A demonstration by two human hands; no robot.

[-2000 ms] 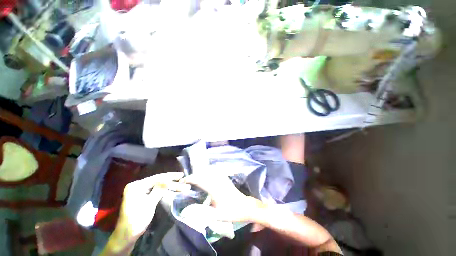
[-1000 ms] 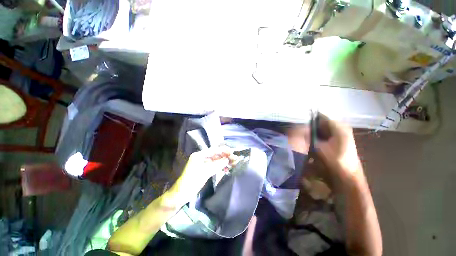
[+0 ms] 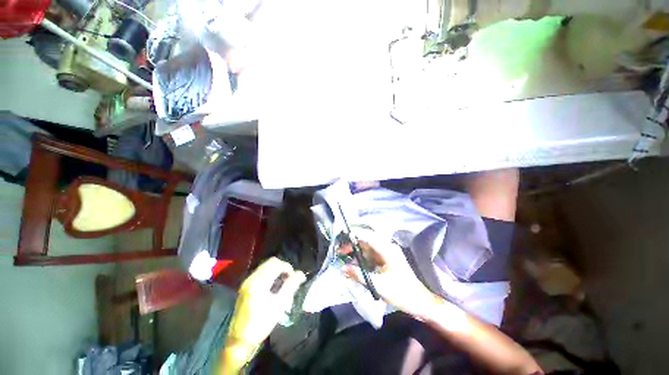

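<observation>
A grey-lavender garment (image 3: pixel 447 231) lies bunched across the wearer's lap, below the table edge. My right hand (image 3: pixel 389 271) is over it, closed on black scissors (image 3: pixel 368 282), seen as a slim dark shape slanting across the cloth. My left hand (image 3: pixel 260 296) is to the left, its fingers curled on the edge of a pale part of the cloth (image 3: pixel 326 293). Glare hides the fingertips and exactly where the blades meet the cloth.
The white sewing table (image 3: pixel 455 157) is above the lap, with part of a cream sewing machine (image 3: pixel 506 62) at right. A box of grey-blue strips (image 3: pixel 183 88), a wooden chair (image 3: pixel 44 201) and grey cloth over a red-brown stool (image 3: pixel 238 238) are at left.
The scissors have left the table and are in my right hand, which has moved from the table edge down to the garment. My left hand has shifted away from the right hand. The view has turned left.
</observation>
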